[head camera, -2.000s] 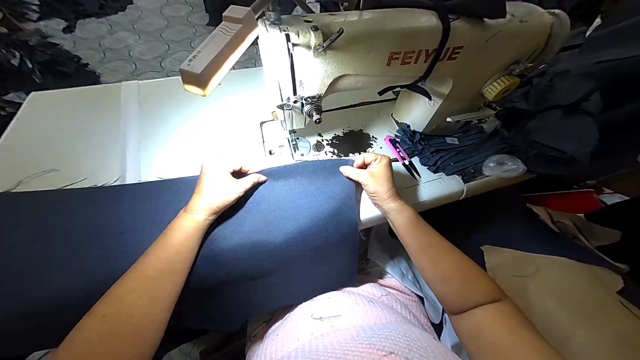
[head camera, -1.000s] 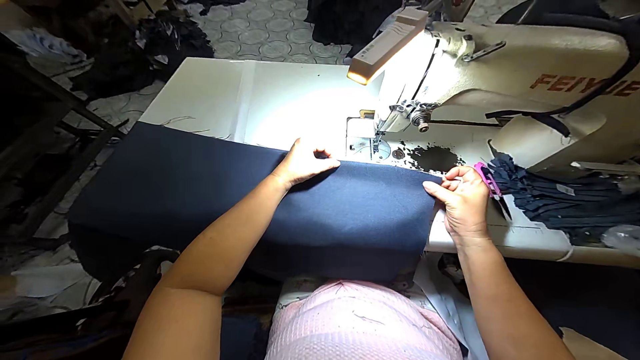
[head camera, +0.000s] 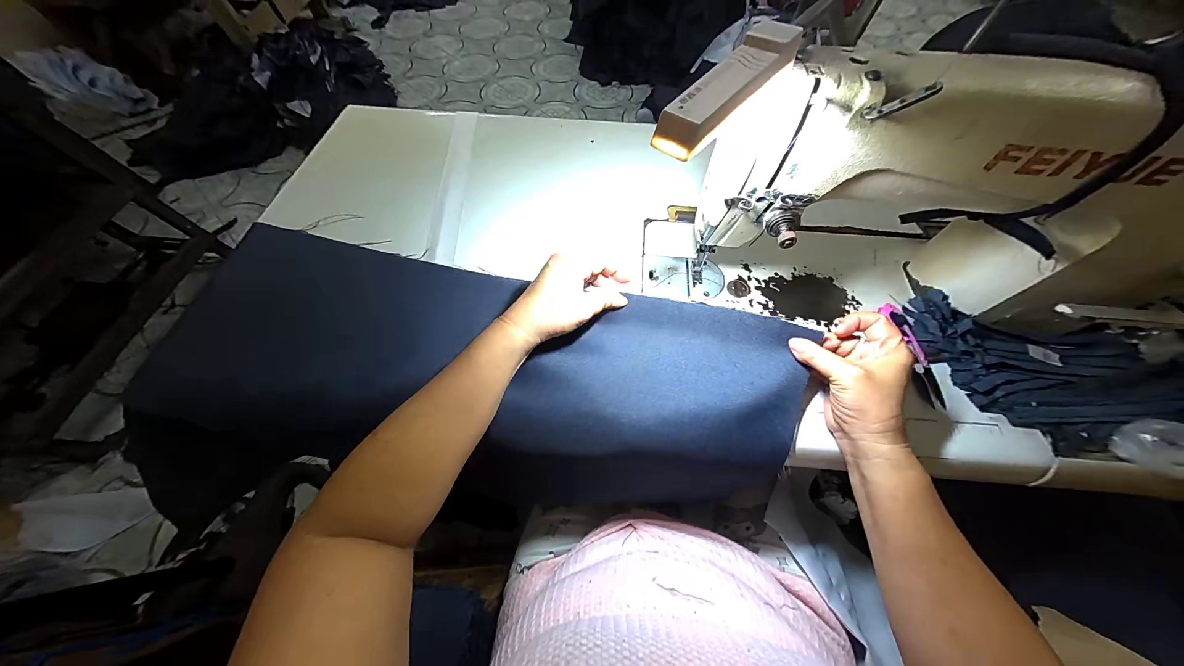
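A wide dark navy fabric panel (head camera: 647, 379) lies over the front of the sewing table and hangs off its front edge. My left hand (head camera: 569, 298) pinches the panel's upper edge between thumb and fingers, just left of the needle area. At the panel's right corner, my right hand (head camera: 860, 375) grips the cloth between thumb and fingers. Behind that edge stands a Feiyue industrial sewing machine (head camera: 999, 120), its presser foot (head camera: 700, 268) over the round needle plate, apart from the cloth. Pink-handled snips (head camera: 911, 342) lie just beyond my right hand, partly hidden by it.
Gathered navy fabric pieces (head camera: 1036, 370) lie on the right of the table (head camera: 370, 176). A box-shaped lamp (head camera: 726, 88) shines beside the machine head. Loose threads rest at the panel's left top edge. Dark cloth heaps (head camera: 314, 83) sit on the tiled floor behind.
The view has swung left since the oldest frame, so the machine sits farther right. Both hands still hold the navy panel's upper edge, in much the same places on the cloth.
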